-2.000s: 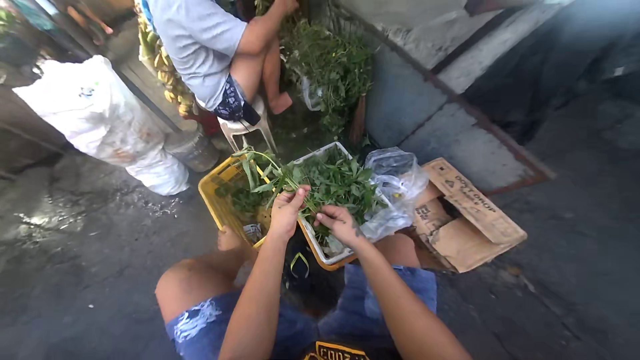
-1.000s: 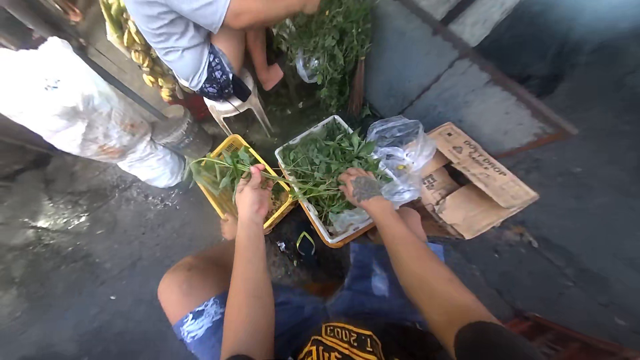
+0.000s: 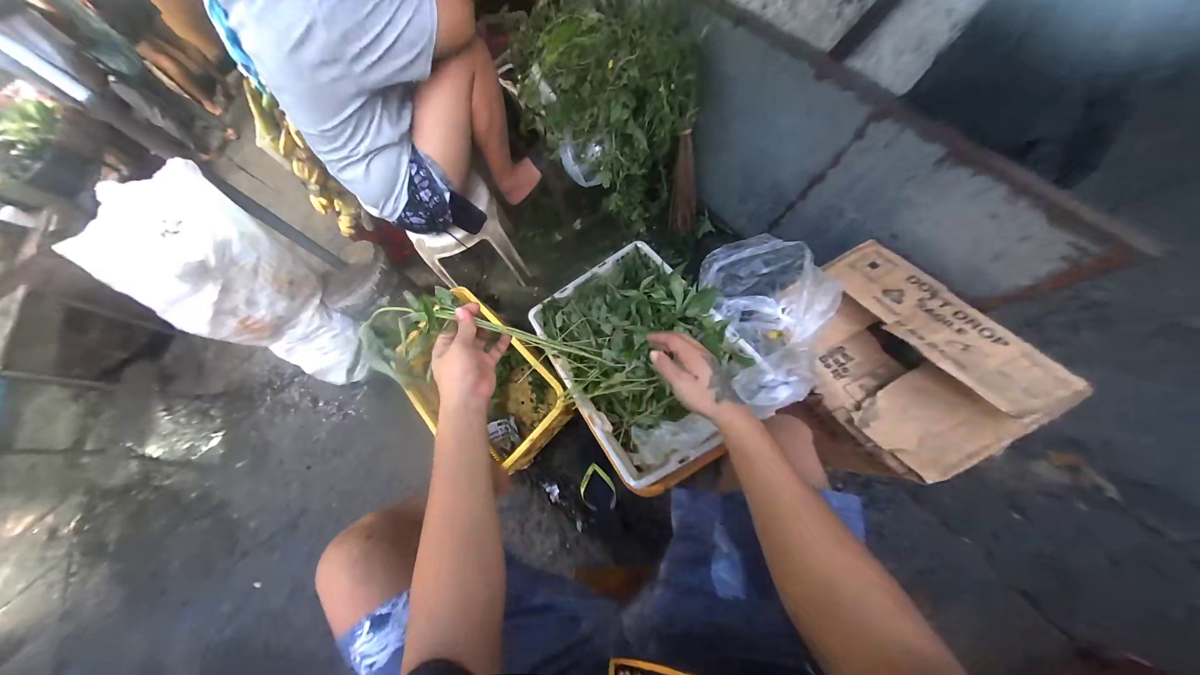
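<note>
My left hand [image 3: 466, 361] is closed on a bunch of green leafy stems [image 3: 525, 339], above the yellow plastic crate [image 3: 539, 436]. The stems reach right, toward the white plastic crate [image 3: 619, 461], and some leaves hang at the left, blurred. Leafy greens [image 3: 623, 323] fill the white crate. Over their right part is my right hand [image 3: 689, 375], fingers bent and touching or just above the leaves; whether it grips any stem is hidden. Clear plastic bags [image 3: 773, 314] lie against the white crate's right side.
An opened cardboard box [image 3: 966, 375] lies at the right. A person [image 3: 347, 103] sits on a white plastic stool [image 3: 464, 242] beyond the crates, beside a large heap of greens [image 3: 619, 103]. A full white sack [image 3: 202, 258] stands at the left. A slipper [image 3: 597, 487] lies between my legs.
Two seconds ago my hands were close together on stems over the crates. They have since moved apart, left hand over the yellow crate and right hand over the white one.
</note>
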